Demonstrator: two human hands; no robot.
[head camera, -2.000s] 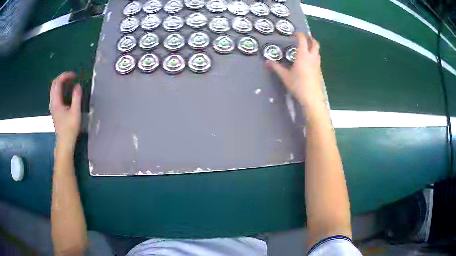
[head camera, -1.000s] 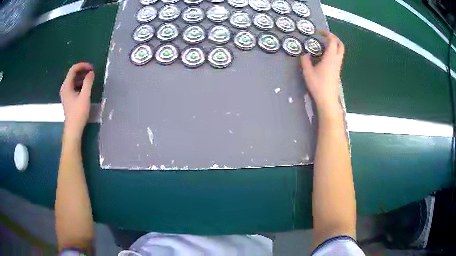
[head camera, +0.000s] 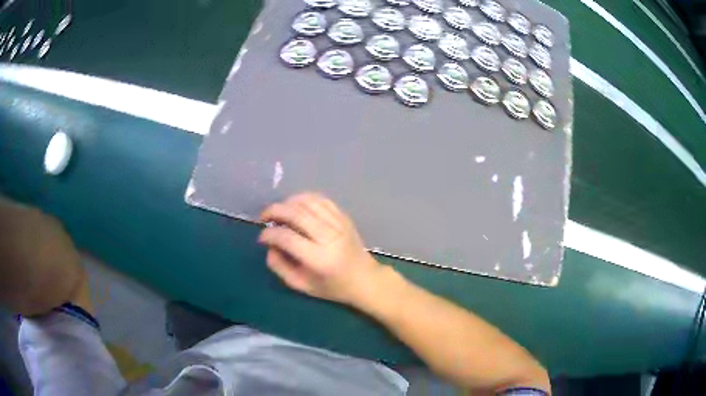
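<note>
The grey board (head camera: 371, 162) lies on the green surface and looks tilted because the view is turned. Rows of round silver parts with dark rims (head camera: 412, 90) sit on its far half. My right hand (head camera: 313, 247) is at the board's near edge, left of its middle, fingers curled over the edge; whether it grips the board is hard to tell. My left hand is out of the picture; only my left forearm shows, blurred, at the left edge.
A white round object (head camera: 58, 152) lies on the near green edge at left. Several small parts (head camera: 31, 39) show on the green conveyor belt at upper left. White stripes (head camera: 108, 97) run along the green surface. A dark cable shows at far right.
My right hand has moved from the right end of the lowest part row to the board's near edge. My left hand has left the picture. The view has turned towards the left.
</note>
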